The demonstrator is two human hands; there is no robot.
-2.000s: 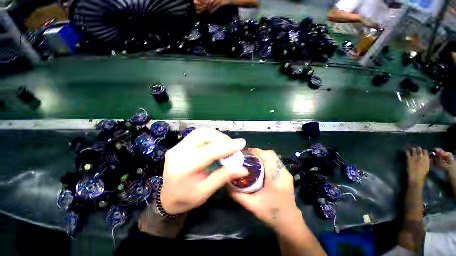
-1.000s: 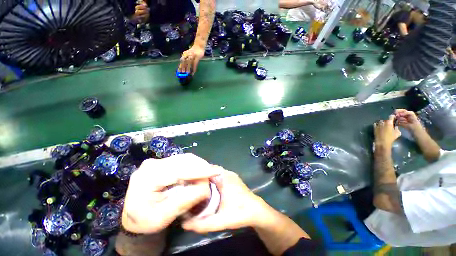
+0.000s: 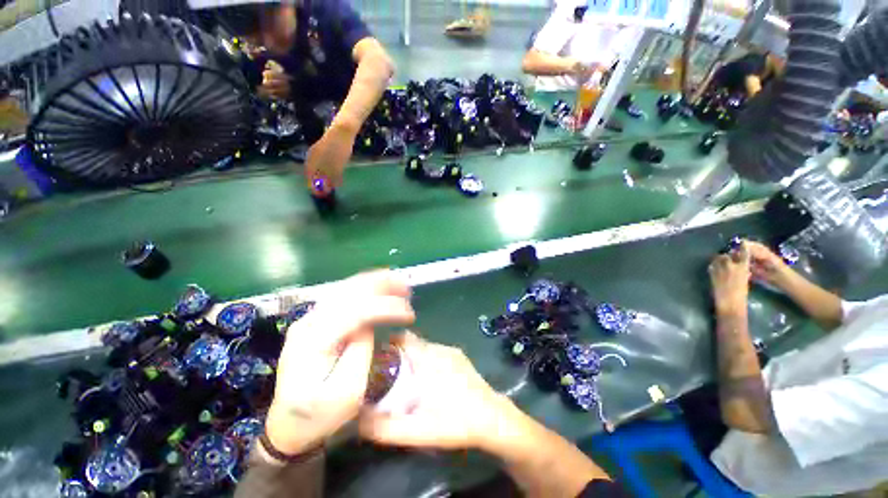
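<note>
A dark round part [image 3: 386, 372] with a reddish tint shows between my hands; blur and fingers hide most of it, so I cannot tell exactly what it is. My right hand [image 3: 443, 399] is wrapped around its right side and underside. My left hand [image 3: 326, 374] is upright at its left, blurred, with fingertips raised above it; its grip is unclear. Unfinished units [image 3: 209, 358] with silvery-blue discs and wires lie piled at the left, partly behind my left hand. A smaller group of such units [image 3: 582, 358] lies to the right.
A pale rail [image 3: 443, 272] borders the green belt [image 3: 389, 219]. A black block-like part [image 3: 524, 258] sits on the rail. A dark cylinder [image 3: 146, 259] is on the belt. A person across the belt touches another cylinder. A black fan [image 3: 141, 122] stands upper left; another worker sits at right.
The view has swung right. My hands have shifted lower left in the picture, and my left fingers have risen from the round part. A person across has reached onto the belt.
</note>
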